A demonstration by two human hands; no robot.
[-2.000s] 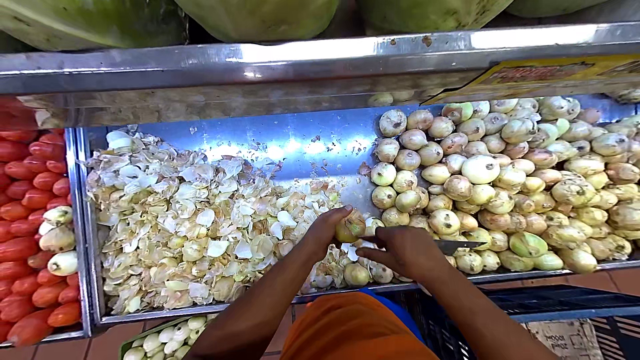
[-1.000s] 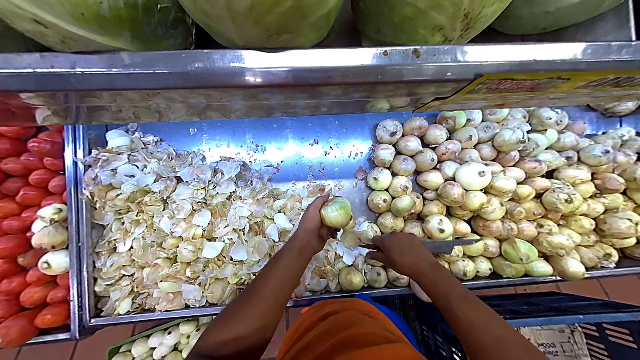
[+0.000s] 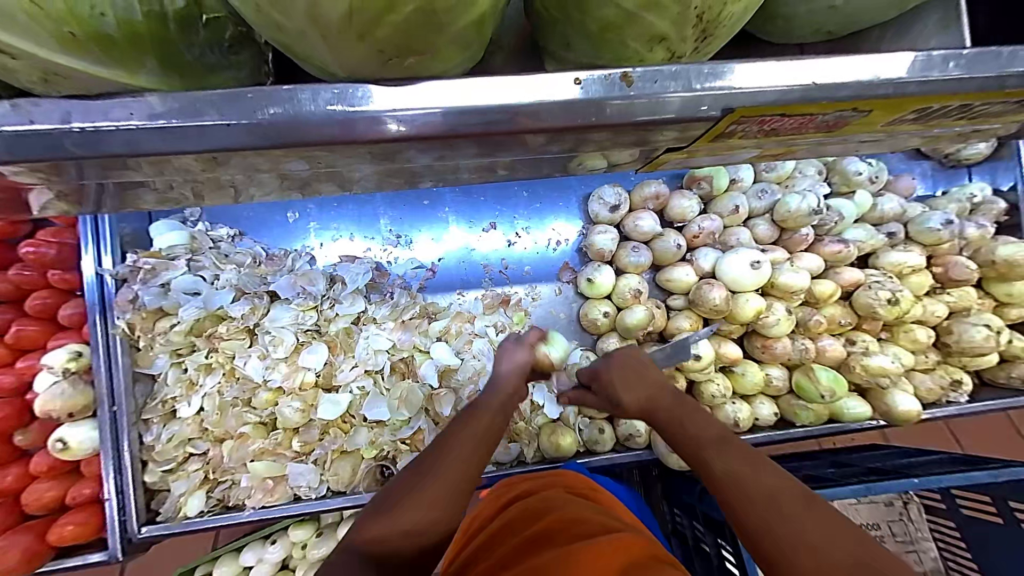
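Note:
My left hand (image 3: 514, 364) holds a pale onion (image 3: 552, 352) above the front middle of a metal bin. Close beside it on the right, my right hand (image 3: 620, 382) grips a knife whose blade (image 3: 682, 348) points right and up, over the onions; its handle is hidden in my fingers. Loose skin hangs between the hands. A wide heap of dry onion skins (image 3: 320, 360) fills the bin's left part. On the right lies a large pile of whole onions (image 3: 788, 280), and a few more onions (image 3: 558, 441) rest at the front edge below my hands.
Red tomatoes (image 3: 40, 336) with several onions on them fill the bin at left. A metal shelf edge (image 3: 448, 96) crosses above, with cabbages (image 3: 640, 32) on it. Below the bin are small white onions (image 3: 276, 548) at left and a dark plastic crate (image 3: 868, 464) at right.
The knife blade has swung from nearly level to pointing up and right. The onion in my left hand looked browner two seconds ago and is paler now. Both hands remain close together.

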